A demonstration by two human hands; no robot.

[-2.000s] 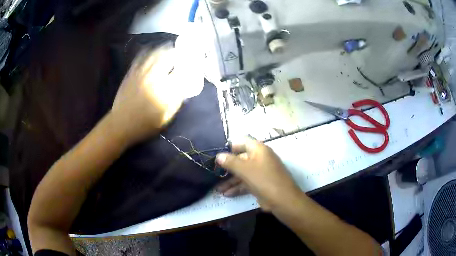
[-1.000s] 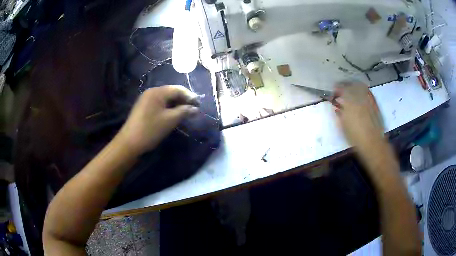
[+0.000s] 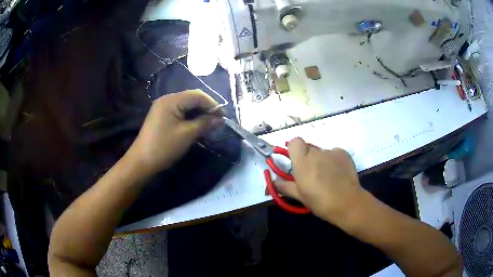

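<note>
The dark cloth lies over the left of the table, with pale stitched lines on it. My left hand is over the cloth, its fingertips pinched on a white thread that runs up towards the machine. My right hand holds the scissors by their red handles. The blades point up and left, and their tips are at my left fingertips beside the thread. Whether the thread lies between the blades cannot be told.
The off-white sewing machine stands behind my hands, with a white oval plate left of its head. The white table edge carries ruler marks. Small tools lie at its right end. A grey fan-like unit is at lower right.
My right hand has picked up the scissors from right of the machine and brought them left to my left hand. My left hand has let its earlier blurred reach go and now pinches thread.
</note>
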